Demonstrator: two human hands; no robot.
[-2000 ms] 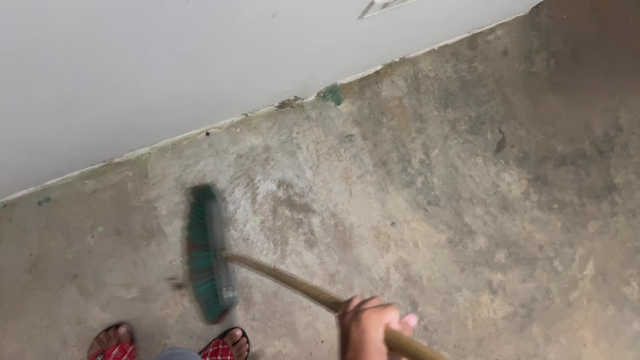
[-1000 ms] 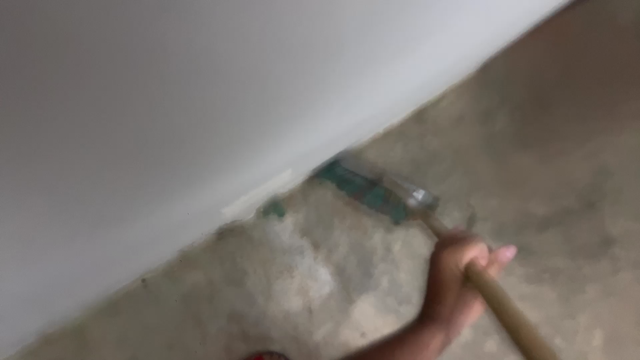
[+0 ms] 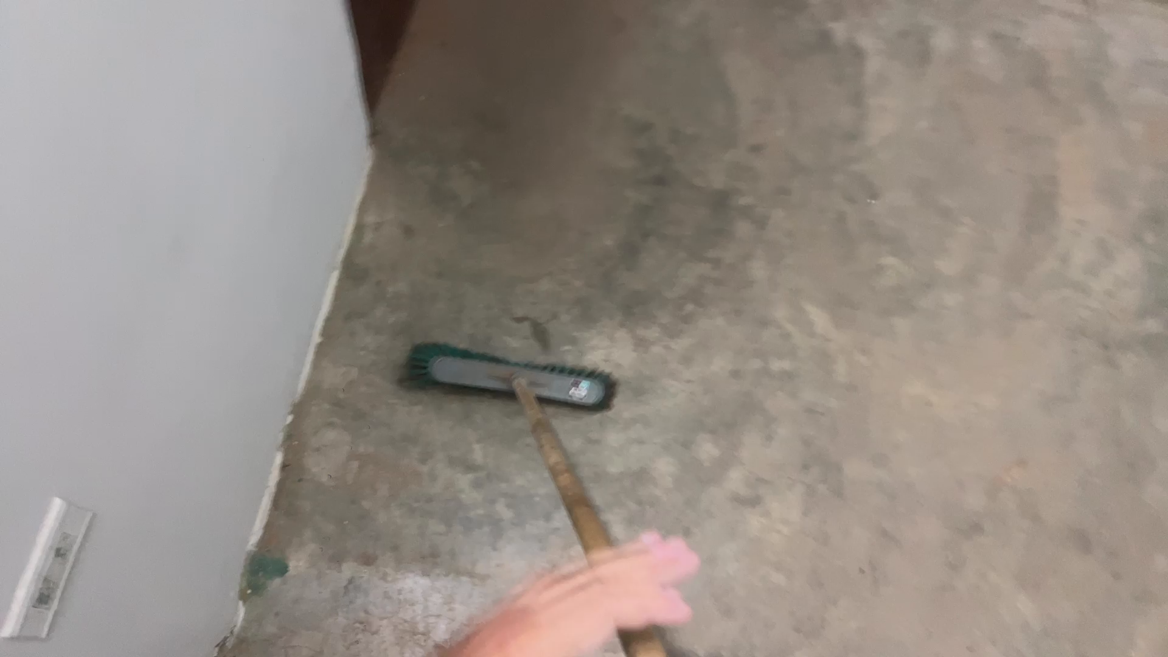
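Observation:
My left hand (image 3: 607, 589) reaches in from the bottom edge, blurred, and lies around the wooden handle (image 3: 566, 474) of a broom. Its fingertips show to the right of the handle; how tightly they grip is unclear. At the far end of the handle is the broom head (image 3: 511, 376), with a grey back, a small sticker and green bristles. The head lies roughly crosswise on the concrete floor (image 3: 821, 411), a short way right of the wall. The upper end of the handle runs out of view at the bottom, and my right hand is out of view.
A pale wall (image 3: 182, 274) stands along the left, with a white socket or switch plate (image 3: 47, 568) low on it. A dark brown surface (image 3: 379, 50) adjoins the wall's far end. A green patch (image 3: 265, 572) marks the floor by the wall's foot. The floor is stained.
The view has turned strongly, so the wall now stands at the left. The broom head, against the foot of the wall one second ago, is now out on the floor, apart from the wall.

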